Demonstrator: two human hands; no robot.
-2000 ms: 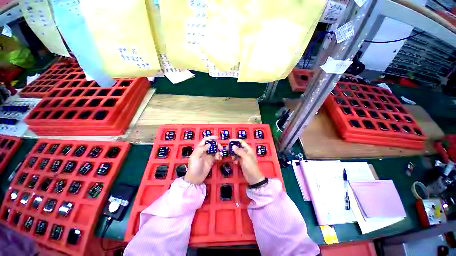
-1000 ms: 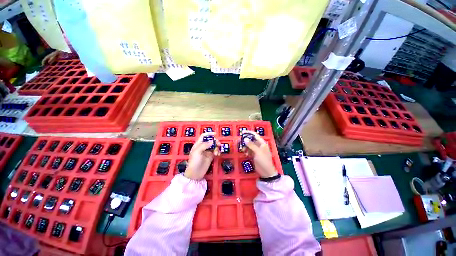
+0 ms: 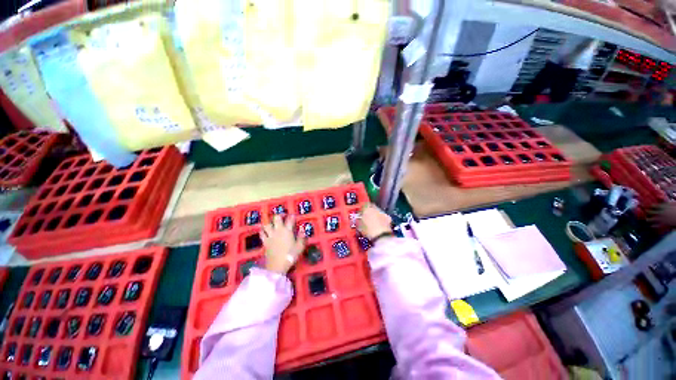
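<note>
The red compartment tray (image 3: 348,306) lies in front of me, its upper rows mostly filled with small dark watch bodies (image 3: 341,248). Its lower pockets are mostly bare, and a dark watch body (image 3: 317,283) sits among them. My left hand (image 3: 284,243) is palm down over the middle of the tray with its fingers spread, covering some pockets. No piece shows raised in it. My right hand (image 3: 374,221) is at the tray's upper right edge with its fingers bent over the pockets. Its fingertips are blurred, so I cannot tell whether it holds a piece.
A second filled red tray (image 3: 111,293) is at left, beside a black box (image 3: 164,326). Stacked trays (image 3: 159,194) stand behind it; more (image 3: 511,177) lie beyond the metal post (image 3: 406,141). White paper (image 3: 445,256), a pen (image 3: 474,249) and pink paper (image 3: 522,251) lie right. Yellow sheets (image 3: 326,67) hang overhead.
The view has swung to the right. Both hands were holding watch bodies above the tray. Now my left hand is spread over the pockets and my right hand is at the tray's right edge.
</note>
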